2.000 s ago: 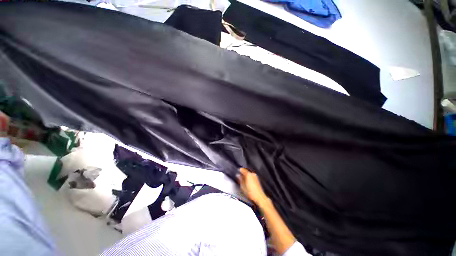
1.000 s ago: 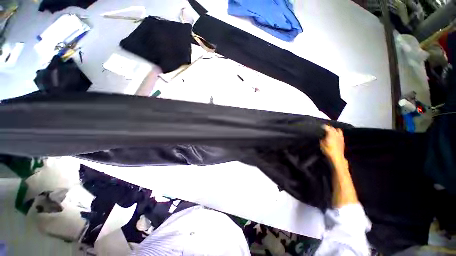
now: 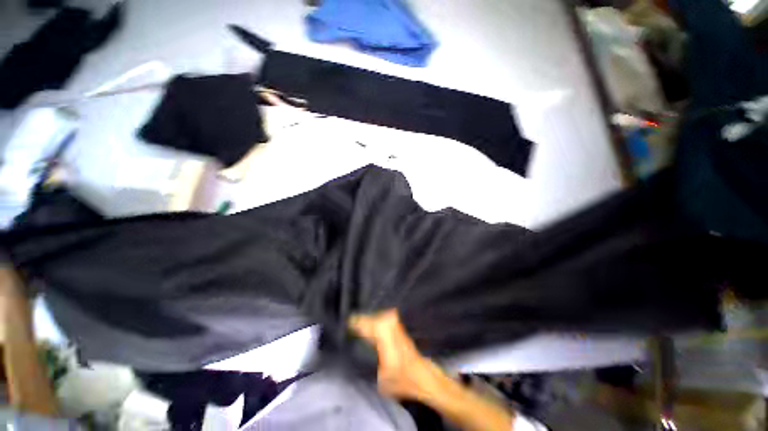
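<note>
A thin black lining fabric (image 3: 472, 261) stretches across the table, bunched in its middle. My right hand (image 3: 392, 345), slightly blurred, grips the bunched fabric near the table's near edge. My left hand is hidden or cut off; only the left forearm (image 3: 18, 337) shows at the left edge, beside the fabric's left end. A long matte black cut panel (image 3: 387, 101) lies flat beyond the lining. A small black cut panel (image 3: 206, 114) lies to its left.
A blue cloth (image 3: 370, 29) lies at the far side of the white table (image 3: 505, 42). White papers (image 3: 38, 139) and a dark bundle (image 3: 59, 210) are at the left. Offcuts (image 3: 198, 391) lie below the near edge. Clutter (image 3: 627, 59) stands beyond the right end.
My right hand has moved left and toward me, pulling the lining into a bunch. The left forearm has come into view at the left. The view has shifted right.
</note>
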